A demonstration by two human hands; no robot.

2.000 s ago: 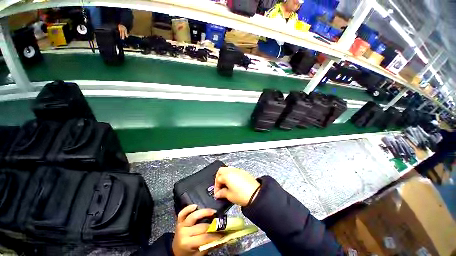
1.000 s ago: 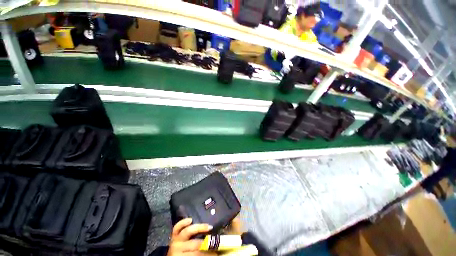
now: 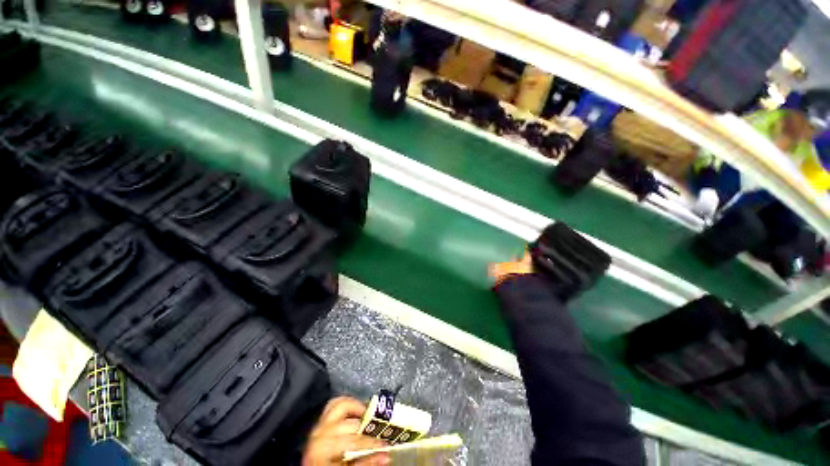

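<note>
My right hand (image 3: 514, 268) is stretched out over the green belt, at the left side of a black box-shaped unit (image 3: 571, 258); its fingers are partly hidden, and the unit stands near the belt's far rail. My left hand (image 3: 339, 431) is at the bottom centre and holds a small label sheet (image 3: 397, 420) with dark printed rectangles, with a pale yellow backing paper (image 3: 405, 449) below it. The left hand is beside the nearest black unit in the packed rows (image 3: 238, 390).
Packed black units with carry handles fill the left. One unit (image 3: 333, 185) stands on the belt (image 3: 428, 259), more (image 3: 728, 350) at right. A yellow paper (image 3: 50, 364) and a patterned label sheet (image 3: 106, 399) lie at lower left. A white shelf (image 3: 582, 50) crosses above.
The view has swung left. My right hand has left the bench and reached out to a unit on the belt. The bench spot where the unit was handled is bare. The left hand still holds the labels.
</note>
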